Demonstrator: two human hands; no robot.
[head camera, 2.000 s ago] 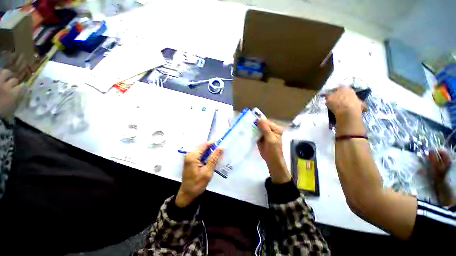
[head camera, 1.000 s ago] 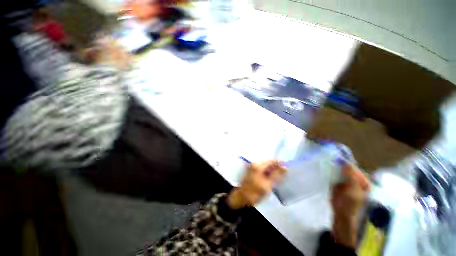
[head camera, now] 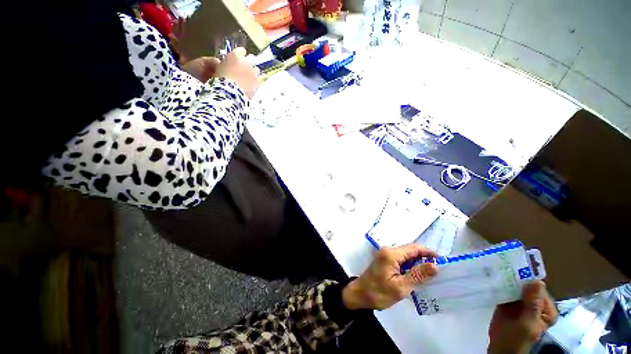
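Observation:
A slim white retail box (head camera: 470,280) with blue sides and a hang tab is held between my two hands over the table's front edge. My left hand (head camera: 391,276) grips its left end, thumb on the front face. My right hand (head camera: 522,319) grips its lower right corner by the hang tab; this hand is partly cut off by the bottom edge. More white and blue boxes (head camera: 403,218) lie on the table just behind the held box. The open brown shipping carton (head camera: 546,238) stands at the right, with blue-white boxes (head camera: 543,187) inside.
A neighbour in a spotted top (head camera: 149,152) sits at the left. A black mat (head camera: 470,166) bears a coiled white cable (head camera: 454,177). A blue box (head camera: 335,63) and an orange item (head camera: 270,14) are at the back. Clear plastic packaging (head camera: 588,321) lies at lower right.
The view has swung left, so the neighbour in the spotted top shows fully and the device with the yellow panel is out of view. Both hands still hold the retail box.

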